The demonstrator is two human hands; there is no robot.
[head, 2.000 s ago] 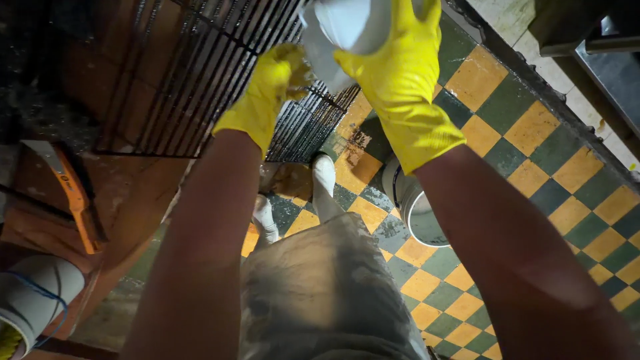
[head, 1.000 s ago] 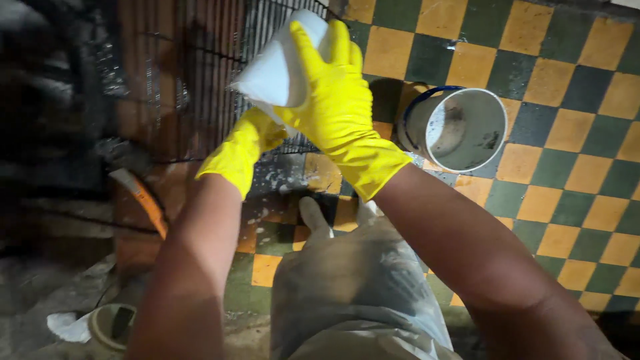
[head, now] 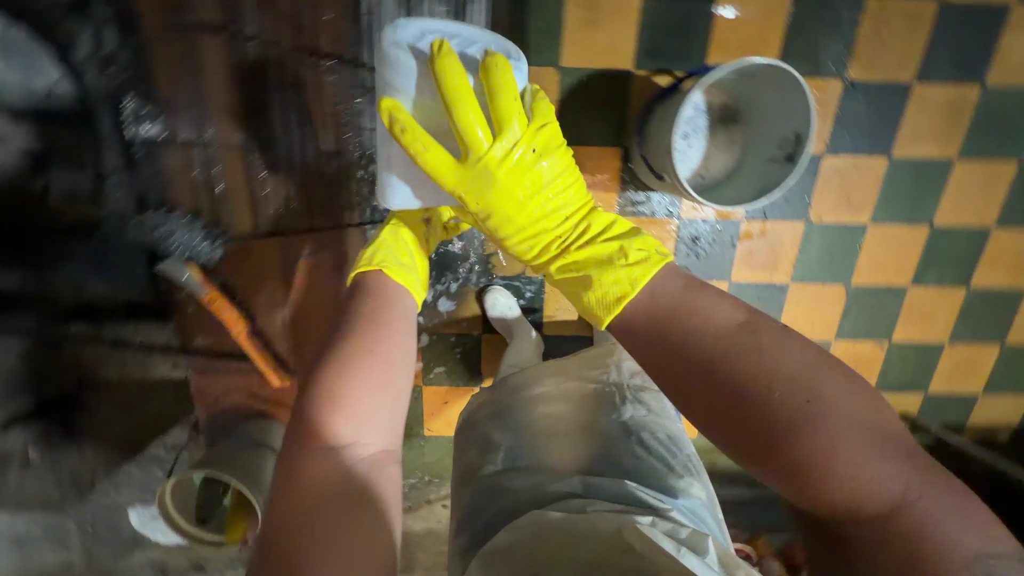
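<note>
Both my hands wear yellow rubber gloves. A white plastic container point(head: 404, 88), rounded and shallow-looking, is at the top centre. My right hand point(head: 504, 168) lies across its face with the fingers spread, the palm near its lower edge. Under the container's lower edge is my left hand point(head: 412, 240), its fingers partly hidden behind the container and the right hand, so its hold cannot be made out. A blurred metal rack point(head: 320, 104) with thin bars lies behind and to the left of the container.
A white bucket point(head: 748, 132) with suds inside stands on the checkered tile floor point(head: 848, 188) at upper right. An orange-handled scraper or brush point(head: 236, 324) lies at left. Below it is a smaller pail point(head: 210, 504). Wet, foamy patches mark the floor near my foot.
The white container has turned, and my right hand now lies spread across its face. The view has shifted, with the bucket now showing farther right than two seconds ago.
</note>
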